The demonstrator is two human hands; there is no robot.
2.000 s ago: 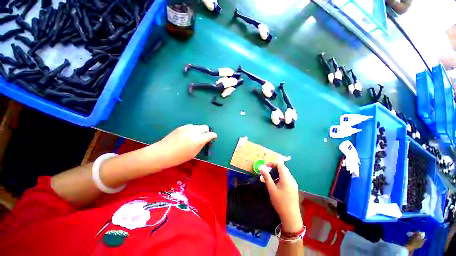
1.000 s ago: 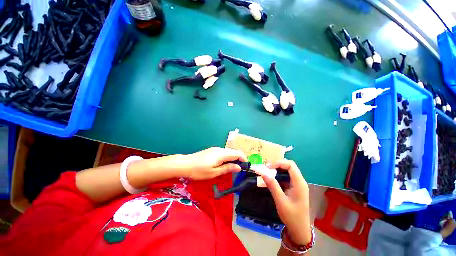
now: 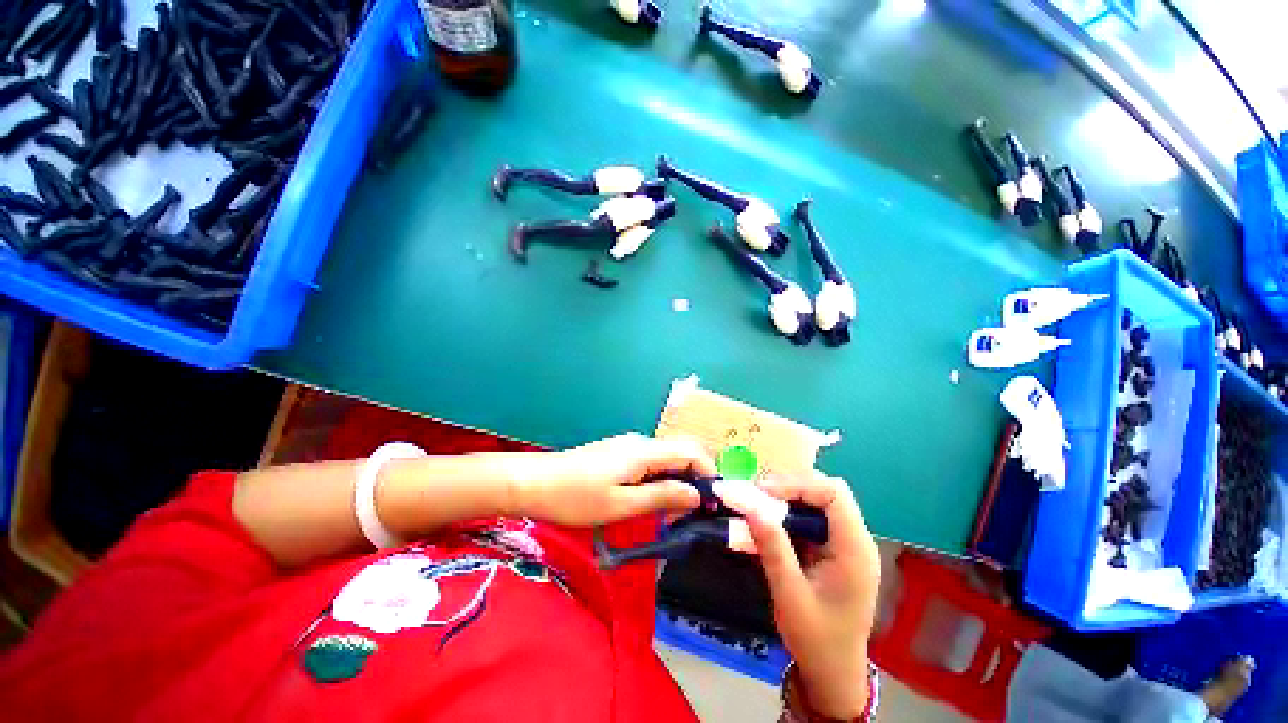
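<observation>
My left hand (image 3: 629, 477) grips a black leg piece (image 3: 698, 490) at the fingertips, its end against the figure body. My right hand (image 3: 826, 565) holds the white-and-black figure body (image 3: 742, 531), with one black leg (image 3: 657, 545) pointing left below my left fingers. The hands are together just in front of the bench edge. The green glue cap (image 3: 737, 462) rests on the cardboard pad (image 3: 706, 418) right behind them. The fingers partly hide the body and the joint.
Part-assembled figures (image 3: 749, 219) lie on the green bench, with a short black part (image 3: 600, 276). A parts bin of legs (image 3: 269, 283) and brown bottle (image 3: 470, 43) are left. White bottles (image 3: 1017, 346) and a blue bin (image 3: 1095, 410) are right. A person's sleeve (image 3: 1081, 692) shows lower right.
Over two seconds my left hand moved right from the bench edge to my right hand, which came off the green cap. Since one second ago the hands have stayed together; the view shifted slightly.
</observation>
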